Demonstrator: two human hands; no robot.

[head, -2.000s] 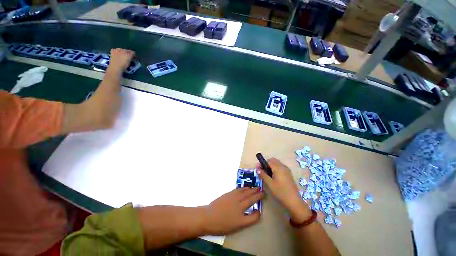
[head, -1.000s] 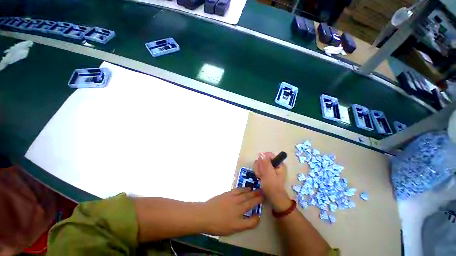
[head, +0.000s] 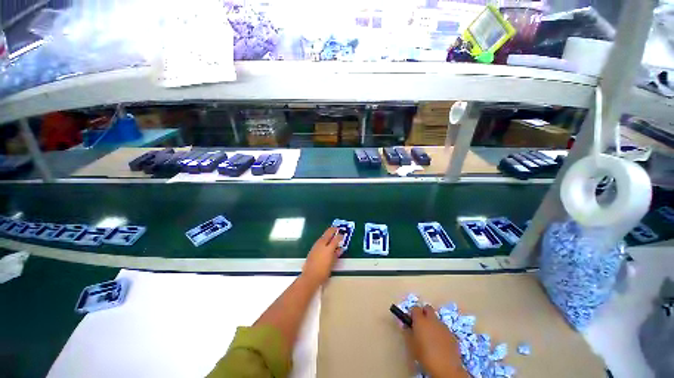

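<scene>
My left hand (head: 324, 255) reaches over the belt's near rail, its fingers on a pale-blue-rimmed plastic housing (head: 343, 230) on the green conveyor belt (head: 295, 199). The fingers cover part of that housing. My right hand (head: 434, 341) holds a black pen-like tool (head: 401, 315) at the left side of the pile of small light-blue pieces (head: 473, 343) on the brown board (head: 362, 325). Its fingertips are at the pieces; whether they pinch one cannot be told.
More housings (head: 376, 239) lie along the belt on both sides. One housing (head: 101, 295) sits at the white sheet's (head: 185, 317) left corner. A bag of blue pieces (head: 580, 273), a white roll (head: 606, 190) and a metal post stand right. A shelf (head: 310, 83) crosses above.
My left hand has moved from the brown board to the belt with the housing. My right hand has moved right to the pile. The view has tilted up. The neighbour's arm is gone from view.
</scene>
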